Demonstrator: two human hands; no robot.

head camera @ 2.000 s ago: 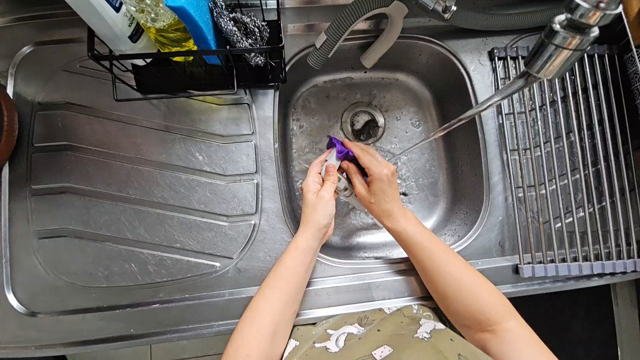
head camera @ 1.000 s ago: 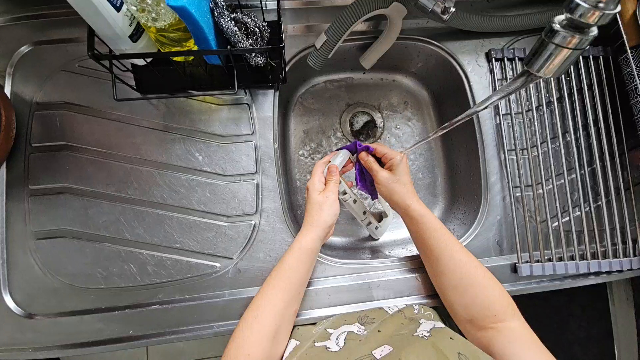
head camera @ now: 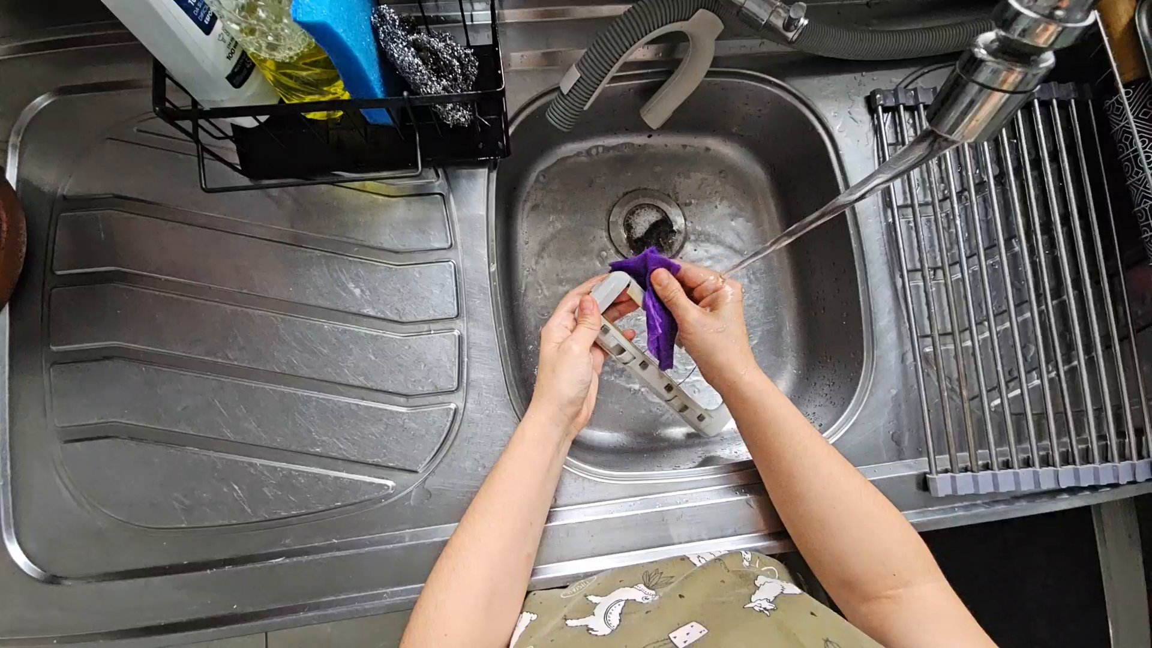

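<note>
Over the steel sink basin (head camera: 558, 207), my left hand (head camera: 572, 351) grips the upper left end of a white plastic frame-like part (head camera: 661, 378) with a row of small slots along its side. The part slants down to the right. My right hand (head camera: 706, 315) pinches a purple cloth (head camera: 660, 333), which hangs at the part's upper end beside my left fingers. Water (head camera: 837, 202) runs from the chrome faucet (head camera: 994, 72) down toward my right hand. Below the faucet stream and behind my hands lies the drain (head camera: 647, 223), with dark matter in it. My fingers hide some of the part.
A black wire caddy (head camera: 306, 112) at the back left holds bottles, a blue sponge (head camera: 342, 49) and a steel scourer (head camera: 432, 63). A grey hose (head camera: 621, 45) arches over the basin's back edge. A roll-up drying rack (head camera: 1017, 297) lies right; a ribbed drainboard (head camera: 261, 297) spans the left.
The white part, largely hidden two seconds ago, came into view one second ago and remains slanted between my hands. The purple cloth, bunched at first, now hangs from my right fingers.
</note>
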